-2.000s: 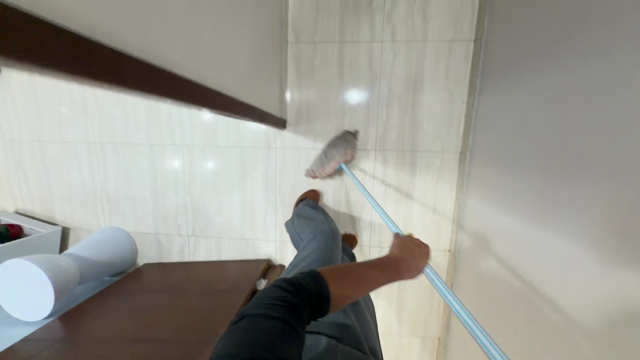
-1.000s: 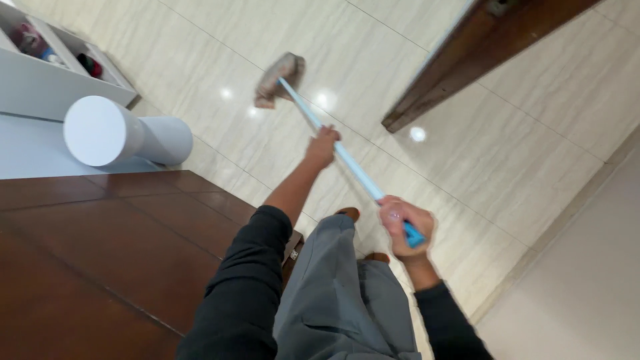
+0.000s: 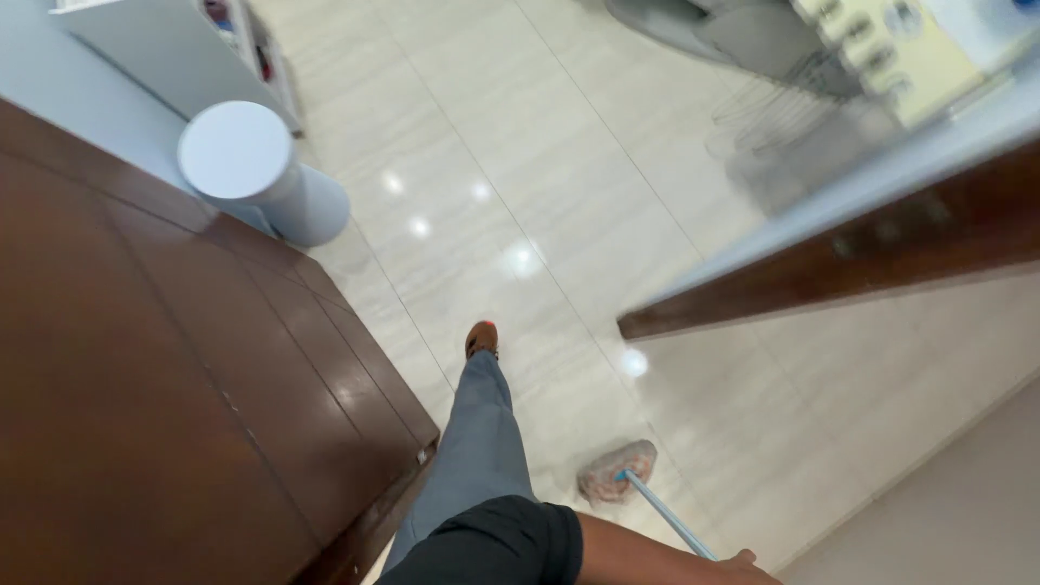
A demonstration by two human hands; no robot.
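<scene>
A mop's light blue handle [image 3: 670,516] slants down to the bottom edge of the view. My left hand [image 3: 743,566], partly cut off by that edge, is closed around it at the end of my outstretched arm. The grey and reddish mop head [image 3: 616,474] lies on the glossy tiled floor [image 3: 569,219], to the right of my trouser leg. My right hand is outside the view, as is the upper end of the handle.
A brown wooden door [image 3: 162,366] fills the left side. Beyond it stand a white cylindrical object [image 3: 313,207] and a white open container [image 3: 162,57]. A dark wood-edged panel [image 3: 812,280] juts in from the right. A pale wall [image 3: 959,504] borders the lower right.
The mop head has come back from beyond my feet to my right side. My right hand, on the handle one second ago, has left the view. The view has turned.
</scene>
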